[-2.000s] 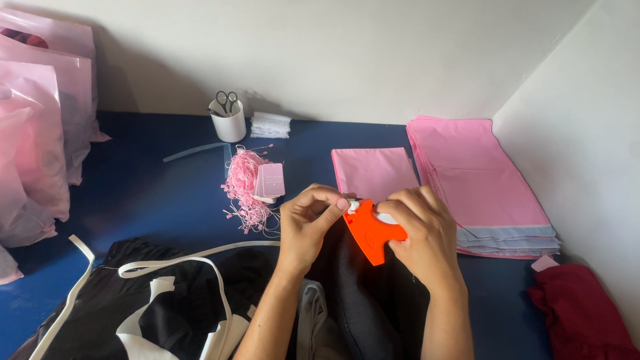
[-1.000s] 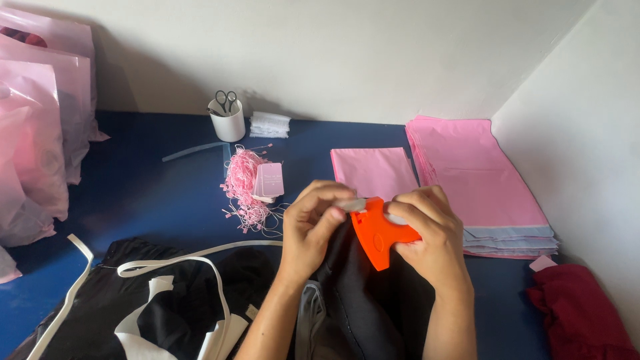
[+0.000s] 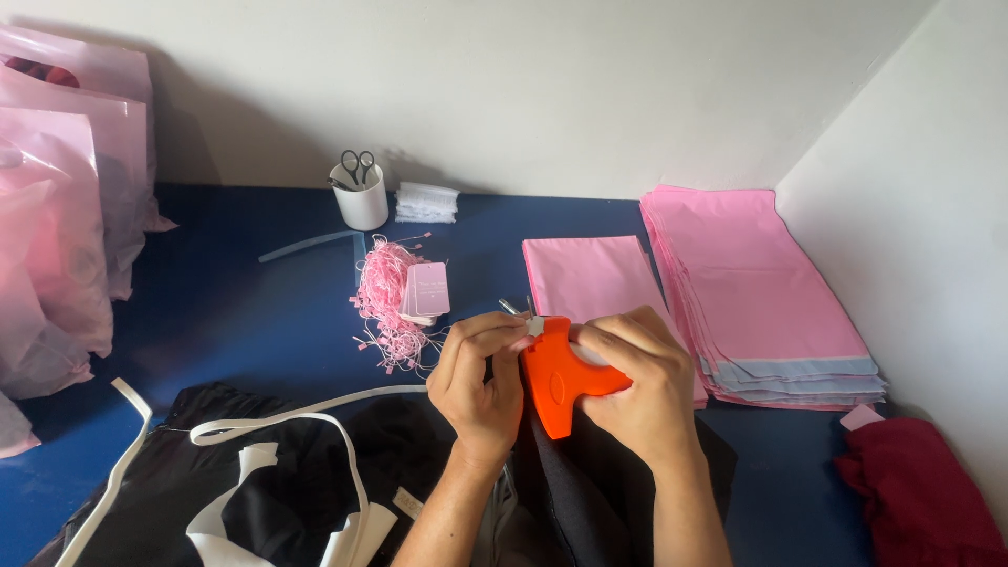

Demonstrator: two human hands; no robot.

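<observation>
My right hand (image 3: pixel 642 378) is closed around the grip of an orange tagging gun (image 3: pixel 557 378), whose nose with a thin needle points up and away. My left hand (image 3: pixel 480 374) pinches a small white piece (image 3: pixel 535 326) at the nose of the gun, its fingertips close to the needle; whether they also hold cloth is hidden. Dark fabric (image 3: pixel 571 488) hangs below the gun and between my forearms. Black garments with white straps (image 3: pixel 346 425) lie to the left, partly behind my left forearm.
Pink string loops (image 3: pixel 386 276) and pink hang tags (image 3: pixel 429 289) lie mid-table. A white cup (image 3: pixel 362 198) holds scissors beside folded white labels (image 3: pixel 426 202). Pink bags are stacked right (image 3: pixel 756 283) and centre (image 3: pixel 591 272); filled ones (image 3: pixel 59 236) stand left. A maroon garment (image 3: pixel 921 488) lies right.
The tagging gun stays in my right hand and has turned a little, so its needle shows now. Both hands remain close together.
</observation>
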